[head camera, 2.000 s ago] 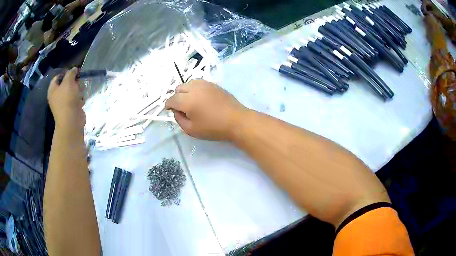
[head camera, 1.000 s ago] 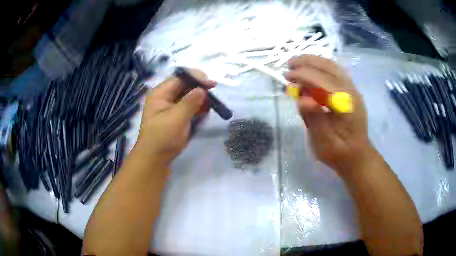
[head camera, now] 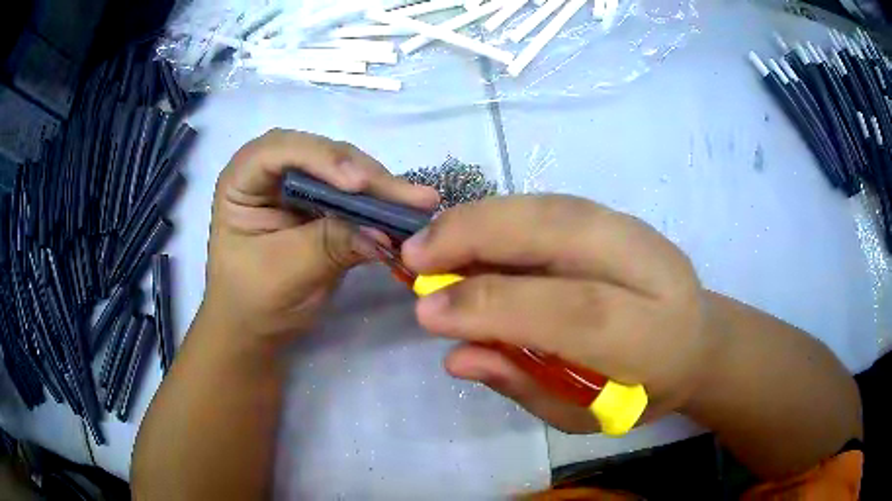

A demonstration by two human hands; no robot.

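My left hand [head camera: 284, 235] holds a black tube [head camera: 357, 207] slanting down to the right above the table. My right hand [head camera: 577, 303] grips the screwdriver with the red handle [head camera: 557, 374] and yellow end cap [head camera: 619, 407]. Its fingertips also touch the tube's right end. The screwdriver's shaft side points to my left fingers; its tip is hidden there. The pile of small screws [head camera: 452, 180] lies behind my hands, partly covered by them.
A heap of black tubes [head camera: 68, 225] lies at left. White strips [head camera: 337, 61] lie on the clear plastic bag [head camera: 215, 61] at the back. Black pieces with white ends [head camera: 831, 108] lie at the far right. A seam [head camera: 499, 137] runs down the table [head camera: 626, 147].
My hands have come together. The tube is now held between both hands, and the screwdriver has moved left beside it. The view has shifted, with the screws now partly behind my hands.
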